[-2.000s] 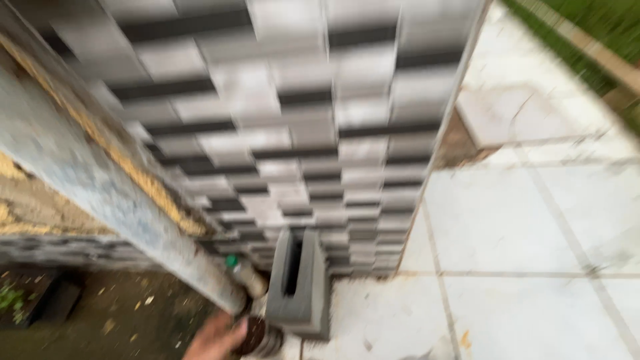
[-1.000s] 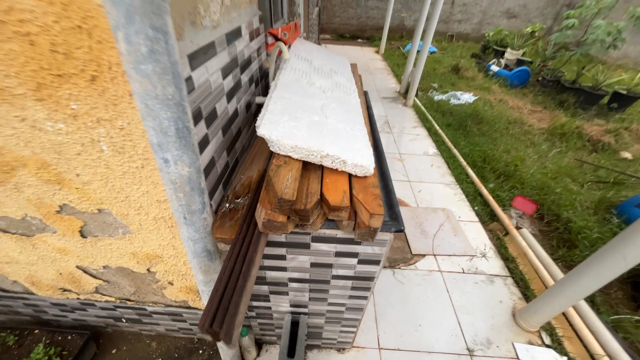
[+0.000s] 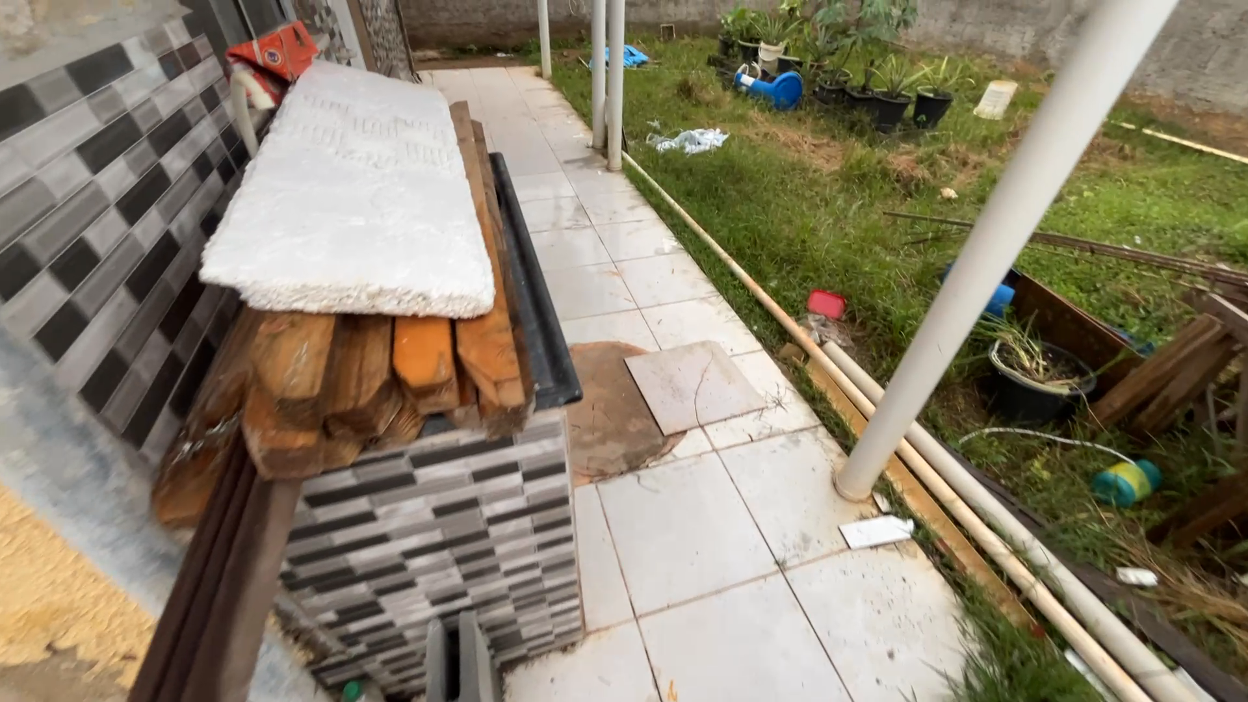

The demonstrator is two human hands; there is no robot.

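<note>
Neither of my hands shows in the head view now. A white foam board (image 3: 356,195) lies on a stack of wooden beams (image 3: 424,366), which rests on a low wall faced with grey mosaic tiles (image 3: 439,536). Along the stack's right side runs a black trough-like strip (image 3: 531,292). Brown metal profiles (image 3: 219,575) slope down at the lower left. A grey hollow block (image 3: 463,663) stands at the wall's foot, with a bottle's green cap (image 3: 353,690) just left of it.
A white post (image 3: 1004,253) rises at the walkway's right edge, beside long pipes (image 3: 916,458) on the ground. A loose tile (image 3: 694,385) lies partly over a brown patch (image 3: 614,409). Grass, potted plants (image 3: 887,102) and wooden planks (image 3: 1170,361) are to the right.
The view has swung up from the ground by the hollow block to the walkway and yard. A hand seen near that block two seconds ago is out of view.
</note>
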